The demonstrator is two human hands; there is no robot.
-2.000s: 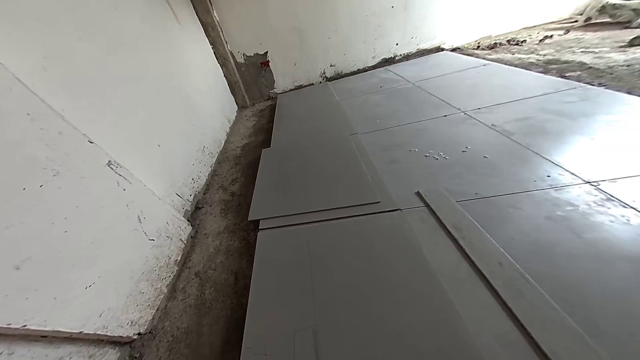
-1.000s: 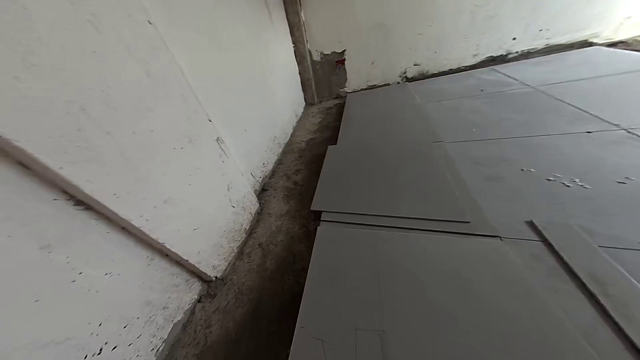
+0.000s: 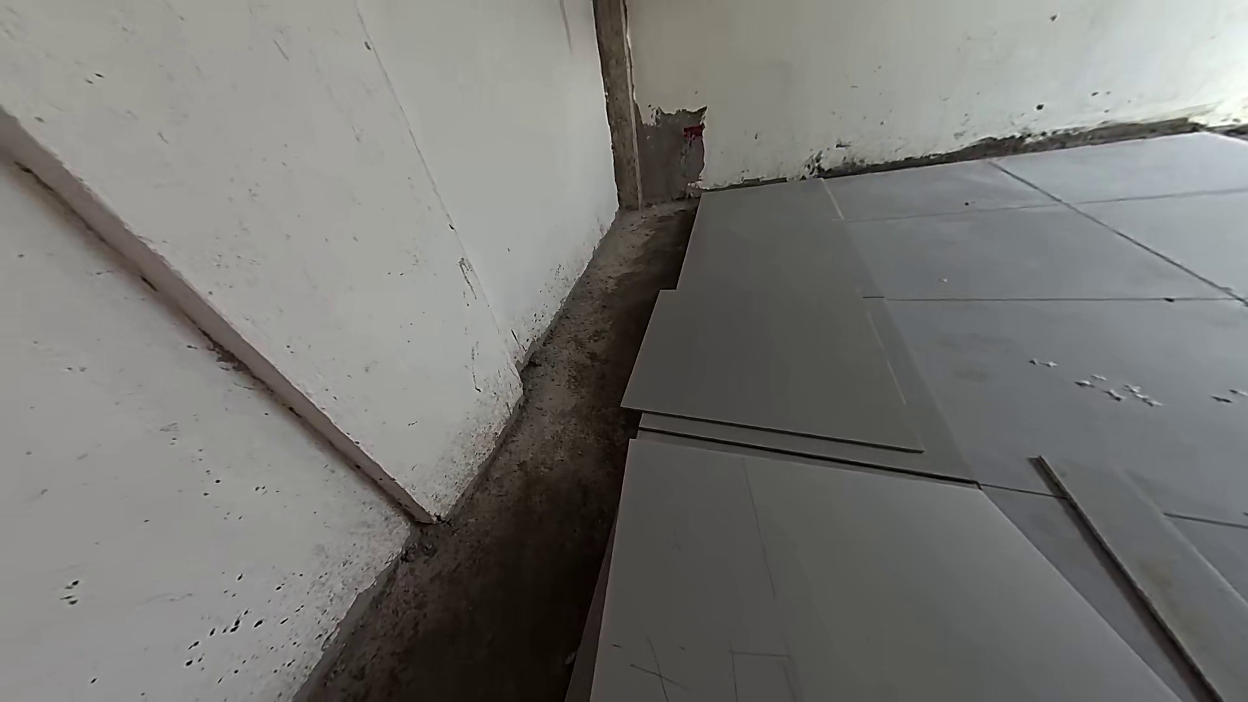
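Neither of my hands shows in the head view. A large grey tile (image 3: 858,575) with faint pencil-like lines lies at the bottom centre. Beyond it another loose grey tile (image 3: 770,370) rests on top of other tiles, its near edge slightly raised. A further grey tile (image 3: 760,229) reaches toward the far wall. A narrow tile strip (image 3: 1160,575) lies at an angle on the laid floor tiles (image 3: 1014,351) at the right. Several small white tile spacers (image 3: 1131,393) are scattered on those floor tiles.
A strip of bare, rough concrete floor (image 3: 546,458) runs between the tiles and the white plastered wall (image 3: 292,244) at the left. The far wall (image 3: 907,78) has a patch of rough grey render (image 3: 671,151) with something red in it near the corner.
The view has swung to the left, so more of the left wall shows. The tiles, the strip and the spacers lie as before relative to one another.
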